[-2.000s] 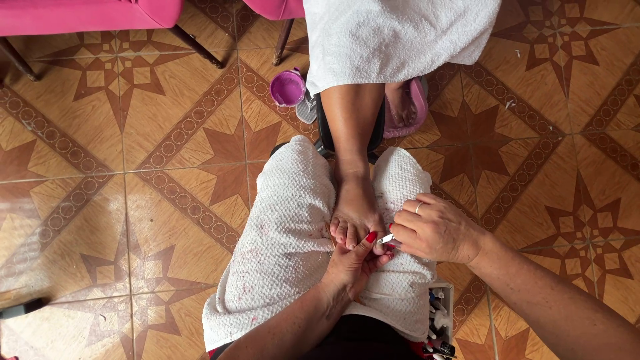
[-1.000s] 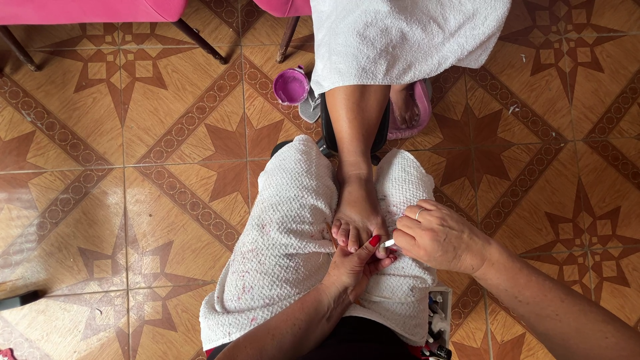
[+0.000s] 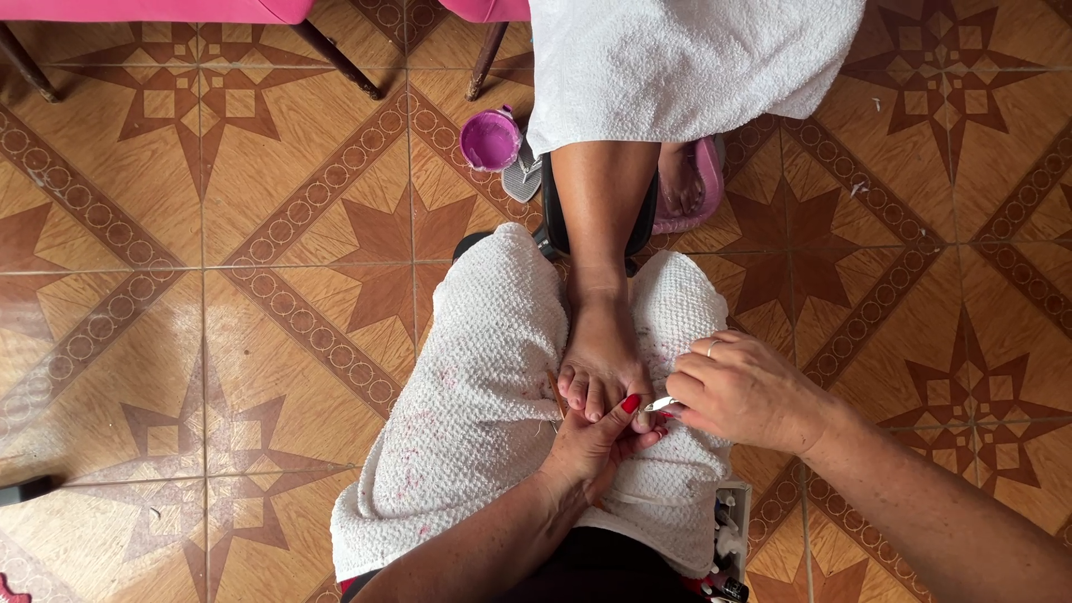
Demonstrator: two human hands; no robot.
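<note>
Another person's bare foot [image 3: 601,343] rests on the white textured towel [image 3: 477,377] across my lap, toes toward me. My left hand [image 3: 590,440] holds the front of this foot by the big toe [image 3: 643,421], the thumb with its red nail lying on top and fingers beneath. In my right hand [image 3: 733,387] is a small metal nail tool [image 3: 660,405], probably a cuticle nipper, its tip at the big toe. My fingers hide most of its handles. A thin orange wooden stick [image 3: 556,395] lies on the towel beside the small toes.
A purple bowl [image 3: 490,141] and a grey flip-flop [image 3: 523,177] are on the tiled floor ahead. The person's other foot is in a pink slipper [image 3: 710,184]. A white towel [image 3: 670,67] covers their legs. By my right thigh stands a box [image 3: 737,494] of small bottles. Pink chairs are at upper left.
My right hand and the metal tool have shifted slightly at the big toe, still close to it. My left hand keeps its hold on the foot.
</note>
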